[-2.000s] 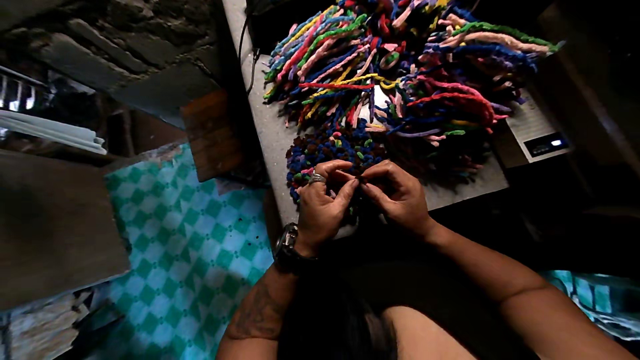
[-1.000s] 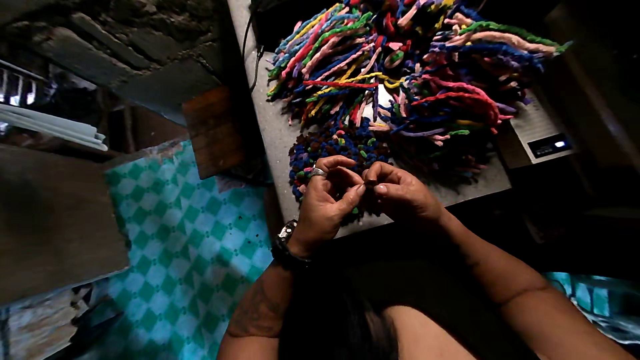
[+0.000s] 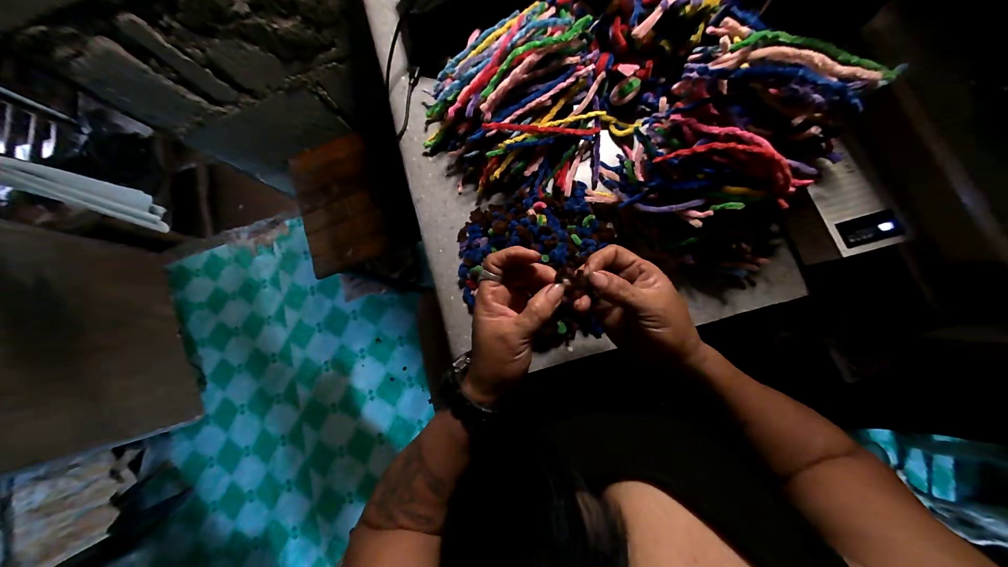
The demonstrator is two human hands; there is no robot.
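Note:
My left hand (image 3: 512,319) and my right hand (image 3: 646,303) meet over the near edge of a grey speckled table (image 3: 431,193). Between their thumbs and fingertips they pinch a small dark brown piece of chenille-like yarn (image 3: 573,282). Beneath and behind them lies a heap of short, knotted-looking yarn bits (image 3: 512,232), mostly blue and brown with some green. Farther back spreads a large pile of long fuzzy yarn strands (image 3: 543,87) in many colours. A ring and a wristwatch are on the left hand and wrist.
A pale device with a small lit display (image 3: 858,209) sits right of the yarn. A black cable (image 3: 391,71) runs along the table's left side. Left of the table are a wooden board (image 3: 339,201), a green and white checked floor (image 3: 291,362) and a brown flat surface (image 3: 87,339).
My fingers have shifted slightly, and the fingertips of both hands remain close together at the same place over the yarn. The yarn piles look unchanged.

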